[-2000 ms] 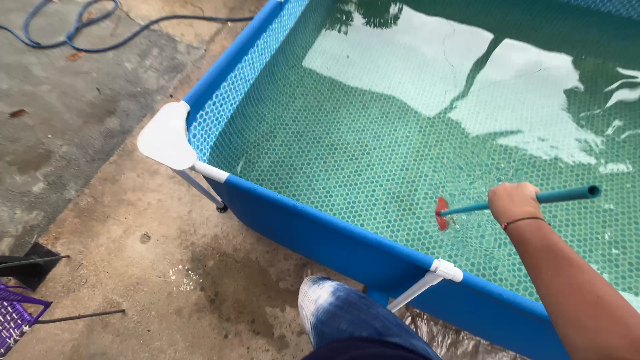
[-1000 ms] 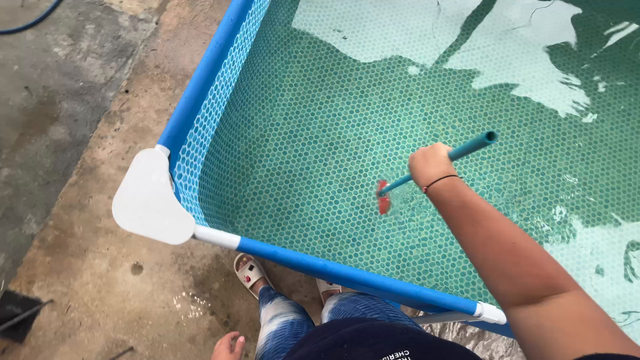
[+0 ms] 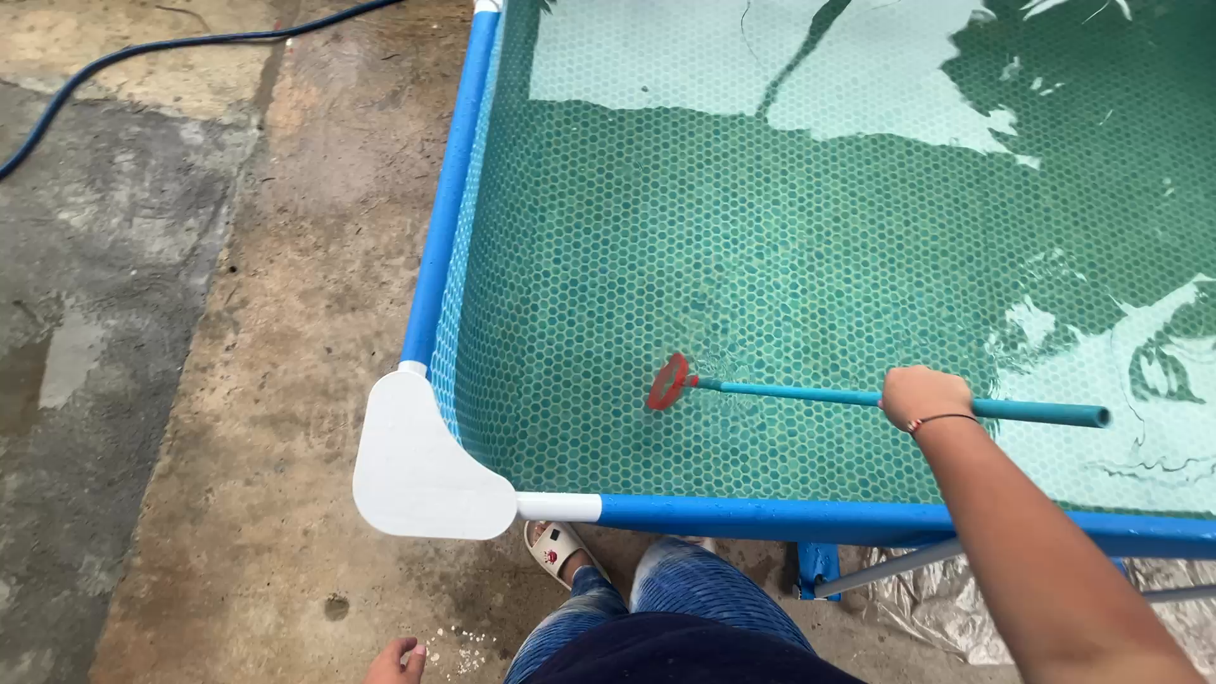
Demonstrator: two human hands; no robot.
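My right hand [image 3: 926,397] is closed around a teal pole [image 3: 807,392], holding it over the water of a blue-framed pool. The pole lies nearly level in view, its open end to the right of my fist. At its left end a red tool head [image 3: 668,382] is in the water near the pool's corner; whether it touches the bottom I cannot tell. Low in the view, outside the pool, my left hand [image 3: 395,662] hangs partly cut off by the frame edge, fingers slightly curled, with nothing seen in it.
A white corner cap [image 3: 427,465] joins the blue rails [image 3: 760,511] of the pool. Metal legs and crinkled clear plastic sheeting [image 3: 931,608] are under the near rail. A dark blue hose [image 3: 190,40] crosses the concrete at the upper left. My sandalled foot [image 3: 559,549] stands beside the rail.
The red head has come nearer the near rail, and the pole now lies more level. My left hand, out of view two seconds ago, shows at the bottom. The view has shifted.
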